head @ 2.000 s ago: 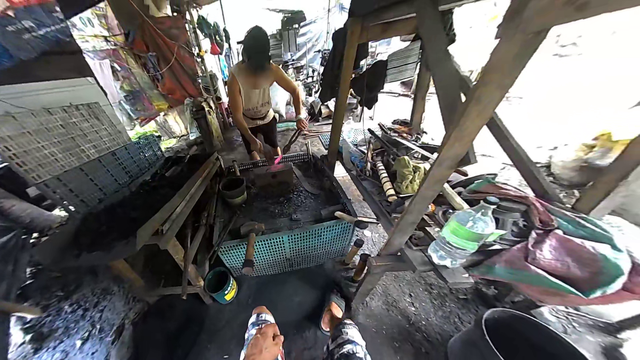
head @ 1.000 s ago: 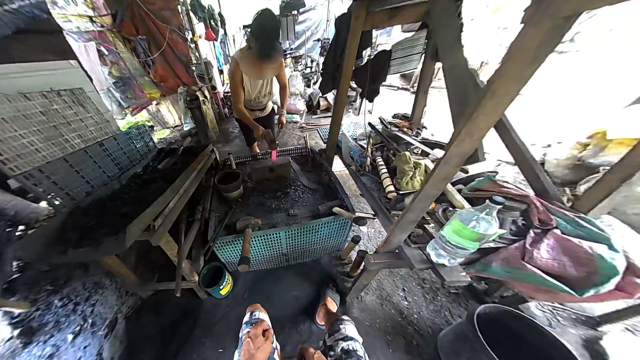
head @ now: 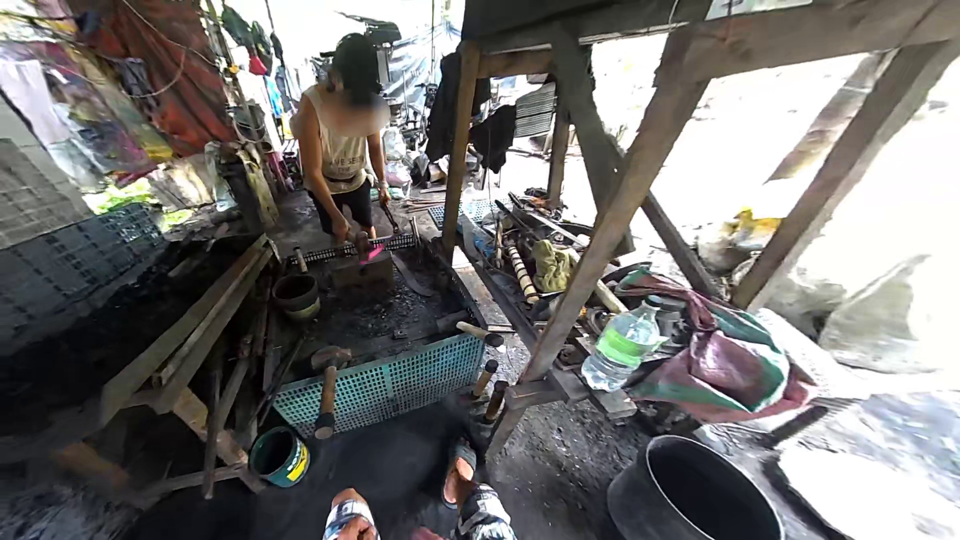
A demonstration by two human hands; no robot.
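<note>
My left hand rests at the bottom edge near my patterned trouser leg, mostly cut off. Only a sliver of my right hand shows to its right; no held object is visible in either. Ahead, a co-worker holds a hammer at a glowing pink metal piece over a block. The co-worker's other hand holds tongs. Nearer me, a wooden-handled hammer leans over the rim of a teal perforated crate. Another hammer lies across the crate's right corner.
A green bucket stands at lower left, beside wooden beams. A dark pot is by the block. On the right are a timber post, a water bottle, a cloth sack and a large black tub.
The co-worker's hammer and the glowing piece have shifted in position over the block. A sliver of my right hand shows in the last two frames, not in the first.
</note>
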